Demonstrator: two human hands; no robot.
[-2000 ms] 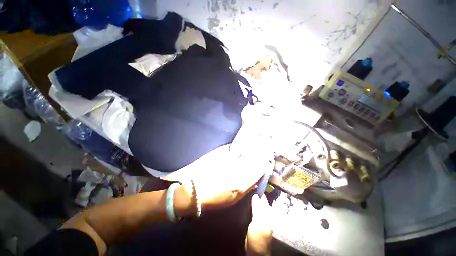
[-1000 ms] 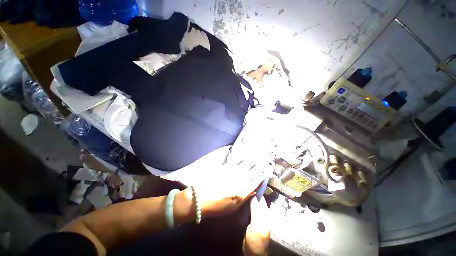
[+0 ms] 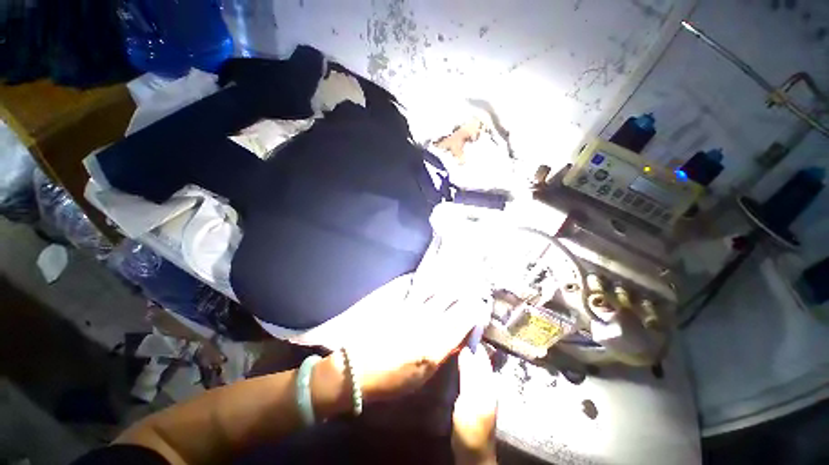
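Observation:
My left hand [image 3: 414,359], with two bracelets at the wrist, reaches in from the lower left to the machine's front edge. Its fingers are washed out by glare. My right hand [image 3: 474,400] is upright just right of it, fingertips near the left fingertips. A dark navy cloth piece [image 3: 382,427] hangs below and between the hands, and its edge is at the fingertips. The pale sewing machine [image 3: 618,341], with a yellow patch [image 3: 536,331] and short knobs, stands right of the hands. Its needle area is lost in glare.
A large navy panel bundle [image 3: 336,218] lies left of the machine on white lining [image 3: 209,236]. A cream control panel [image 3: 632,184], thread cones [image 3: 704,166] and a metal rod [image 3: 727,54] stand behind and right. A brown box [image 3: 77,123] is at upper left.
The view has shifted slightly. A narrow dark strip now shows behind the machine head, beyond the bundle. The hands stay close together at the machine's front edge.

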